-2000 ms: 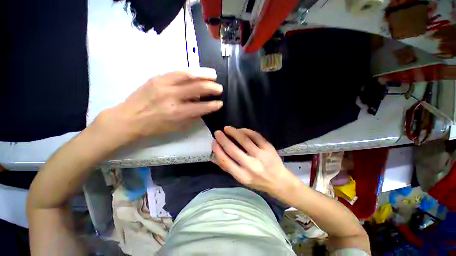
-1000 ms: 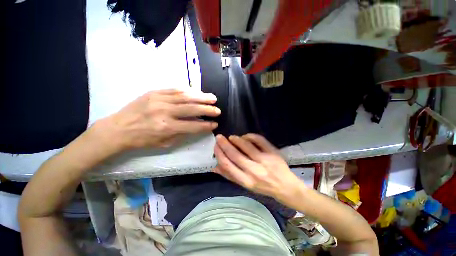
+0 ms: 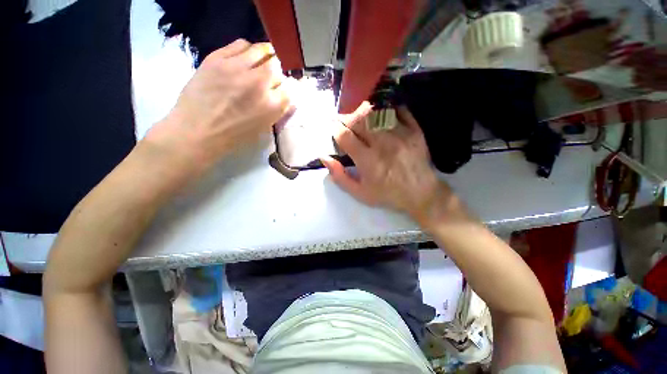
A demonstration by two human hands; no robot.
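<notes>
The sewing machine's red-and-white head point(image 3: 318, 36) stands over a brightly lit pale needle plate point(image 3: 303, 142). The presser foot area is washed out by glare. My left hand point(image 3: 238, 84) is left of the needle, fingers curled beside the ragged black pile point(image 3: 212, 22); whether it pinches cloth is hidden. My right hand point(image 3: 391, 157) is just right of the plate, fingertips under the head near the cream ribbed knob point(image 3: 382, 119); its grip is unclear. Bunched black cloth point(image 3: 468, 109) lies behind and right of my right hand.
A large black stack of panels point(image 3: 62, 117) lies at the left. A dark lump point(image 3: 543, 148) and reddish-brown looped handles point(image 3: 616, 179) are at the right. The worn table edge point(image 3: 292, 252) runs across the front; cloth and coloured scraps are below.
Both hands have moved up toward the needle. The black panel has left the front of the bed, uncovering the plate; black cloth now shows bunched farther back at the right.
</notes>
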